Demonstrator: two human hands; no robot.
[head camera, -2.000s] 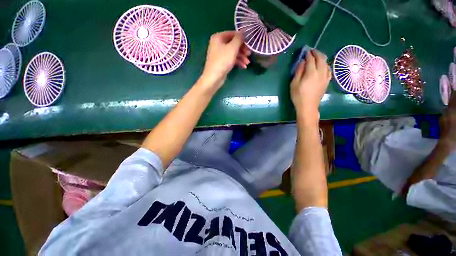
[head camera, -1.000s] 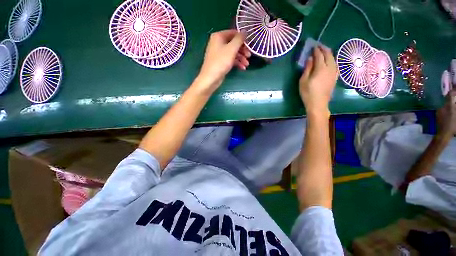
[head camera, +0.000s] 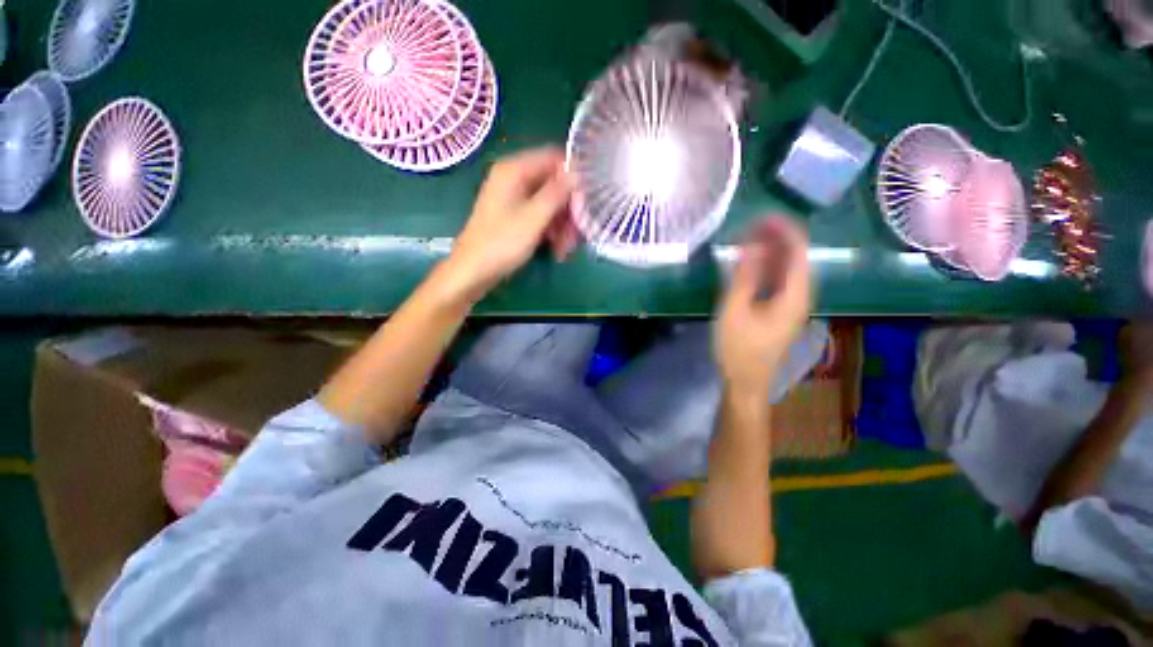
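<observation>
A round fan grille (head camera: 654, 164) with radial spokes is in front of me over the green bench, blurred by motion. My left hand (head camera: 521, 212) holds it by its left rim. My right hand (head camera: 762, 303) is blurred, to the lower right of the grille and apart from it, with fingers and thumb a little apart and nothing seen in it. The grey trigger switch (head camera: 824, 157) lies on the bench right of the grille, with no hand on it. The press head (head camera: 790, 23) shows at the top edge; the fixture behind the grille is mostly hidden and blurred.
Overlapping pink grilles (head camera: 402, 78) lie at upper left, and several separate grilles (head camera: 124, 167) at far left. Right are two overlapping grilles (head camera: 933, 190) and a coppery ring pile (head camera: 1070, 209). Pale cable (head camera: 951, 76) loops behind the switch. A carton (head camera: 76, 455) is below left; a co-worker's arm (head camera: 1087, 442) is at right.
My left hand has drawn the grille out from under the press head, toward me and slightly left. My right hand has left the switch and moved down and left.
</observation>
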